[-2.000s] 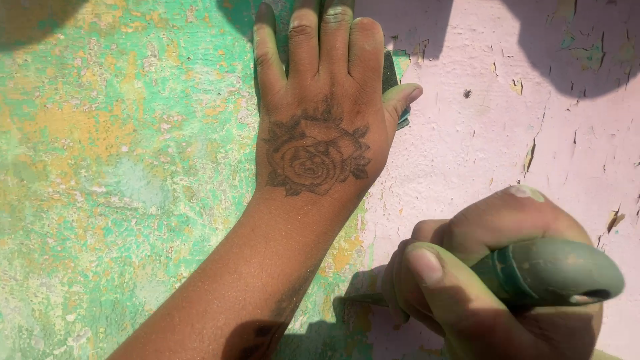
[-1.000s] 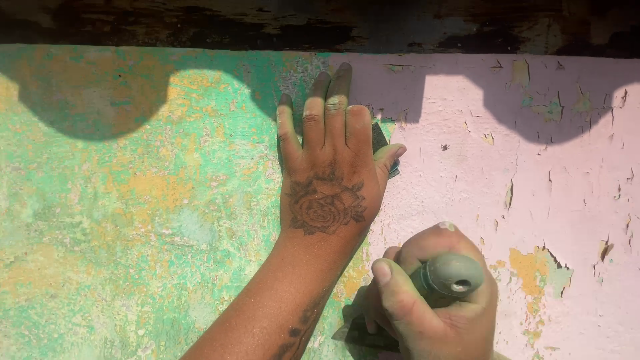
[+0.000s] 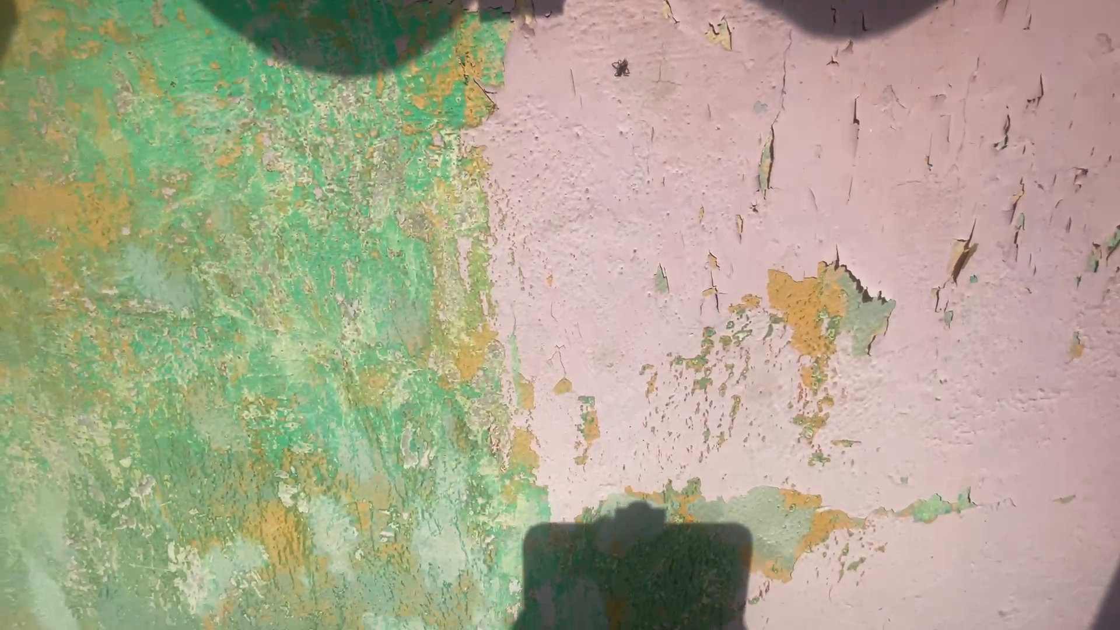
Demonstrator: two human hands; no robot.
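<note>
Neither my left hand nor my right hand is in the head view now, and no tool shows. A painted wall [image 3: 350,289] fills the frame. On its left part, mottled green and orange layers lie bare. Peeling pink paint [image 3: 595,219] covers the right part, and a ragged, roughly vertical edge divides the two. An orange and grey-green chipped patch [image 3: 809,306] breaks the pink at the right. Lower down, another exposed patch [image 3: 761,516] runs sideways beside a dark shadow.
Rounded shadows [image 3: 350,31] fall across the top of the wall. A squarish shadow [image 3: 674,577] lies at the bottom centre. Cracks and lifted flakes [image 3: 962,254] mark the pink paint at the right.
Both hands have left the view; earlier the left lay on the wall and the right held a tool by its rounded handle. The view has shifted, and the dark overhanging edge is out of frame.
</note>
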